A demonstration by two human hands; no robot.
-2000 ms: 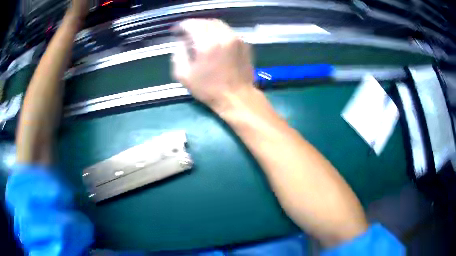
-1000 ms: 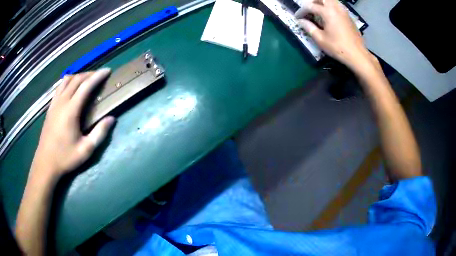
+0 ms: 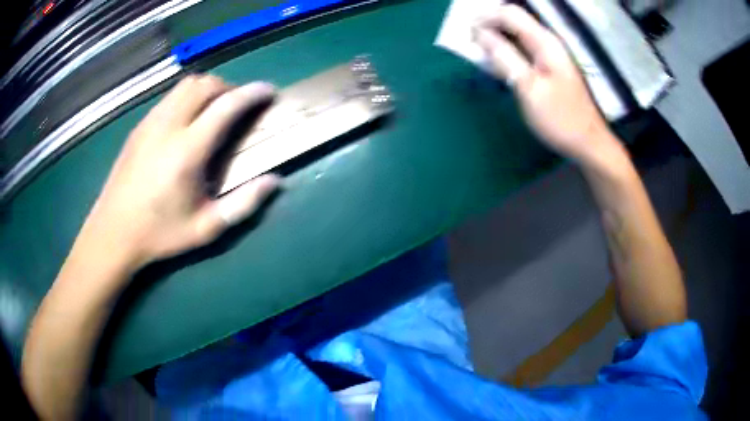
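A silver-grey metal plate (image 3: 304,127) lies at a slant on the green mat, blurred, with small shiny spots at its right end. My left hand (image 3: 177,168) is around its left end, fingers on the far side and thumb along the near side, hiding that end. My right hand (image 3: 547,86) is above the right part of the bench, over the edge of a white paper slip (image 3: 462,31). Its fingers are curled with the tips close together; whether they hold something small cannot be told.
A blue bar (image 3: 255,30) lies along the far side beside long silver rails (image 3: 99,115). Pale flat profiles (image 3: 613,49) with dark edges lie at the right end of the bench. A light grey surface (image 3: 699,136) stands beyond them. The near mat edge curves above my lap.
My left hand came from the far rails to the plate's left end. My right hand went from the rails to the profiles, then back left to the paper. The view has turned.
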